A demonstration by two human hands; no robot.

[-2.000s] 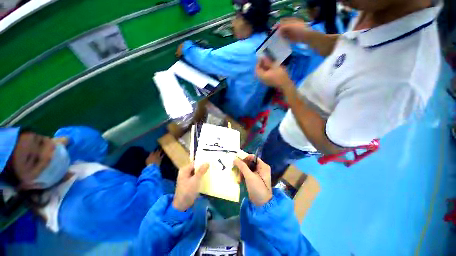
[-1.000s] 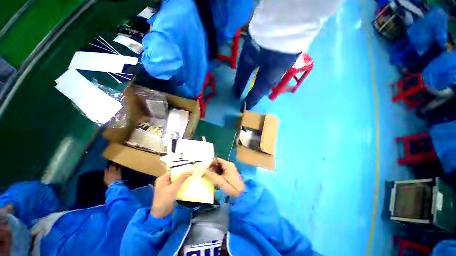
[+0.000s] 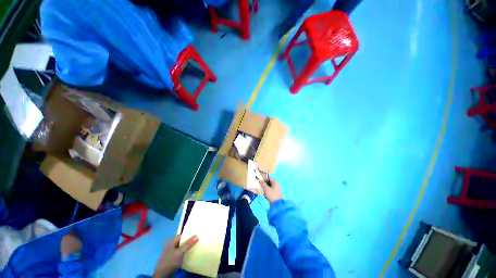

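Observation:
My left hand holds the pale yellow backing sheet at its left side, low in the picture. A black edge shows along the sheet's top and left. My right hand holds a small white scrap with a dark mark on it, at the near flap of the open carton on the floor. Something thin and dark shows at the right fingers; I cannot tell what it is. White and dark pieces lie inside the carton.
A parts carton stands on a green stand to the left. Red stools stand ahead and at the right. A person in blue sits upper left, another lower left. White sheets lie on the bench. My feet show below the floor carton.
My view has turned down and right. My right hand has left the sheet and moved out to the floor carton with the white scrap. The sheet stays in my left hand.

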